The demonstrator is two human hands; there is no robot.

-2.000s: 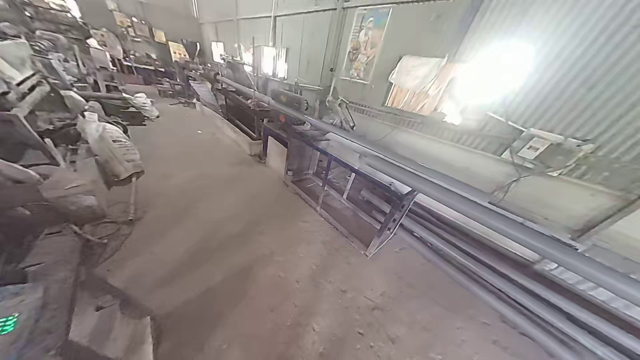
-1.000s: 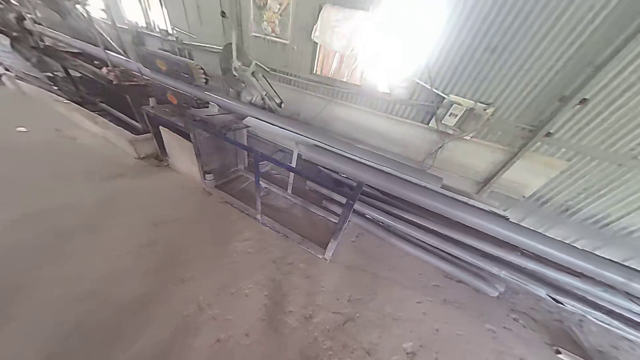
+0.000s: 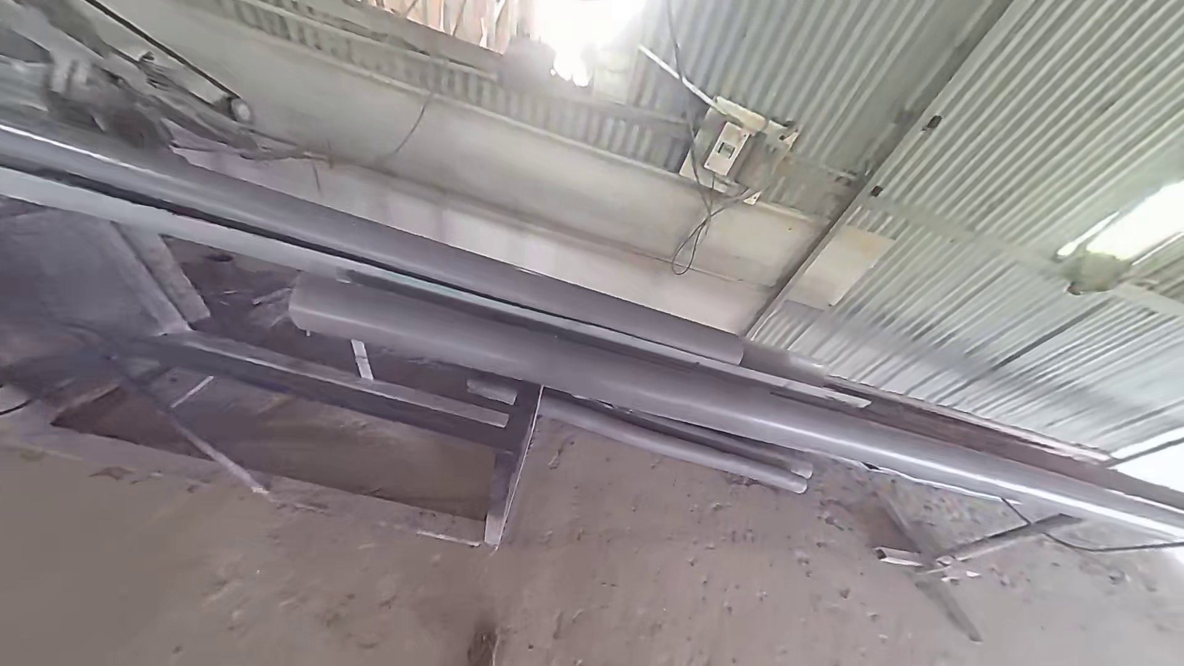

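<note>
Neither my left hand nor my right hand shows in the head view. Long grey metal pipes (image 3: 638,384) run slantwise across the middle, from the upper left down to the right edge. A second long pipe (image 3: 398,236) lies behind them, nearer the wall. Beside the pipes, at the lower left, is a metal frame (image 3: 342,398) of welded bars on the floor. Two shorter, thinner pipes (image 3: 675,446) show below the large pipe, right of the frame's end.
A corrugated metal wall (image 3: 999,213) stands behind the pipes, with an electrical box (image 3: 726,148) and hanging cables on it. Crossed metal bars (image 3: 939,560) lie at the lower right on the dusty floor (image 3: 647,592). A bright window opening is at the top.
The view has swung right and come nearer to the pipes and frame. The clutter and sacks on the left, seen two seconds ago, are out of view.
</note>
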